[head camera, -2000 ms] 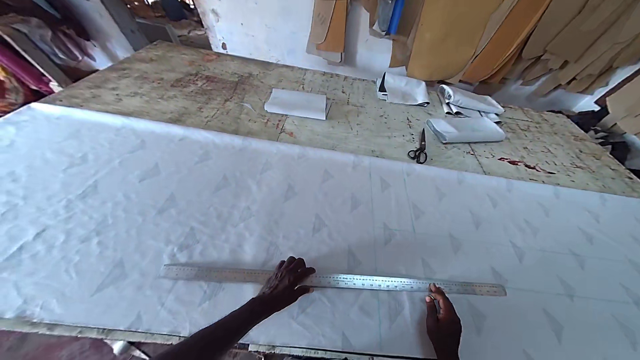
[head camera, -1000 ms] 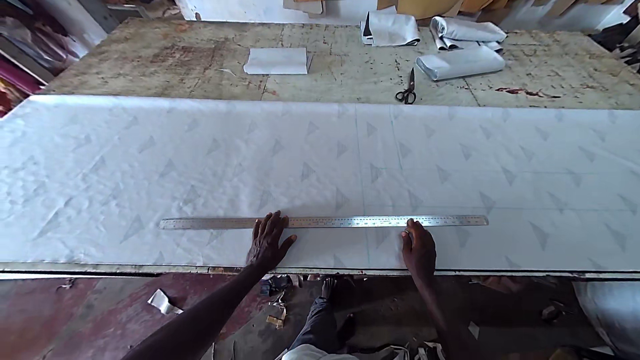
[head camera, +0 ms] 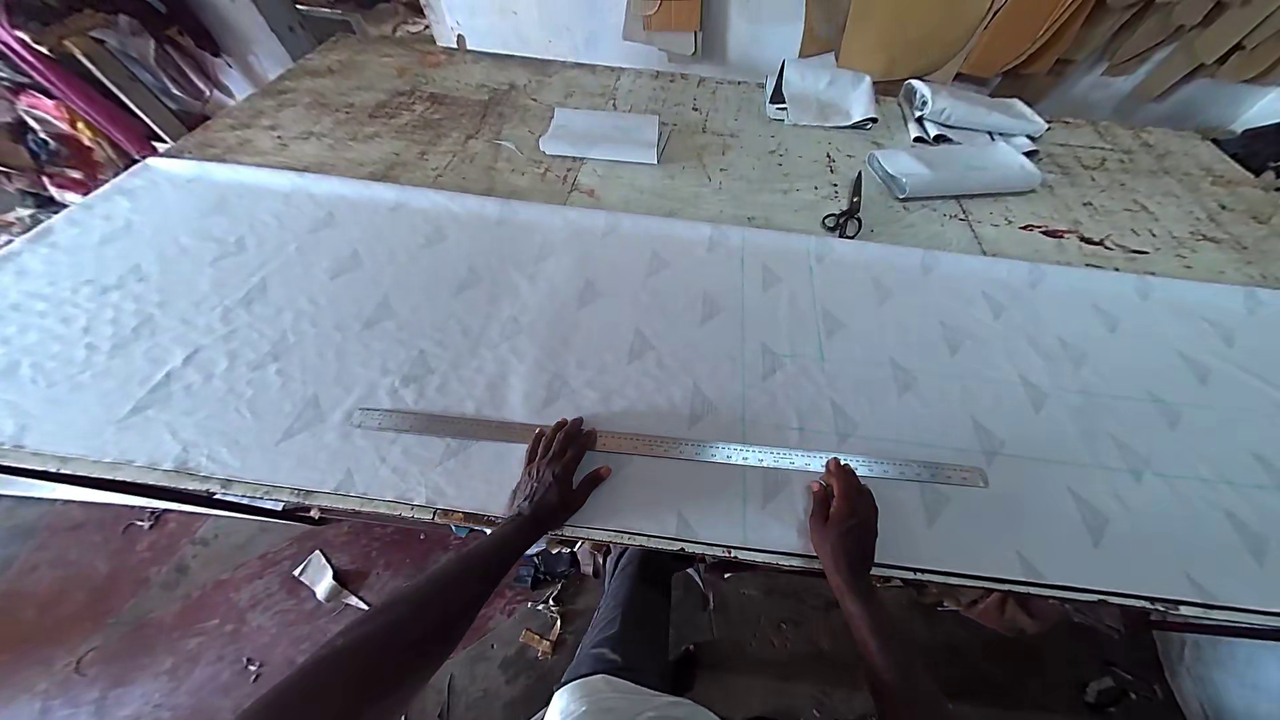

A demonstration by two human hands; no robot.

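Note:
White fabric (head camera: 450,290) with grey triangles lies spread along the near part of the table and bears thin green lines. Across it, near the front edge, lies a long steel ruler (head camera: 690,449). My left hand (head camera: 556,474) rests flat on the ruler left of its middle, fingers spread. At the ruler's lower edge, toward its right end, is my right hand (head camera: 843,505), its fingers curled; whether they pinch something small cannot be told. Black-handled scissors (head camera: 846,210) lie beyond the fabric's far edge.
Folded fabric pieces (head camera: 600,135), (head camera: 955,170) lie on the worn wooden table (head camera: 400,100). Brown card patterns (head camera: 905,35) hang on the back wall. Heaped cloth (head camera: 70,140) is at the left. Scraps (head camera: 325,580) lie on the floor below the table's front edge.
Both hands stay at the ruler, and it remains crosswise near the front edge. The view has tilted down and then partly back up.

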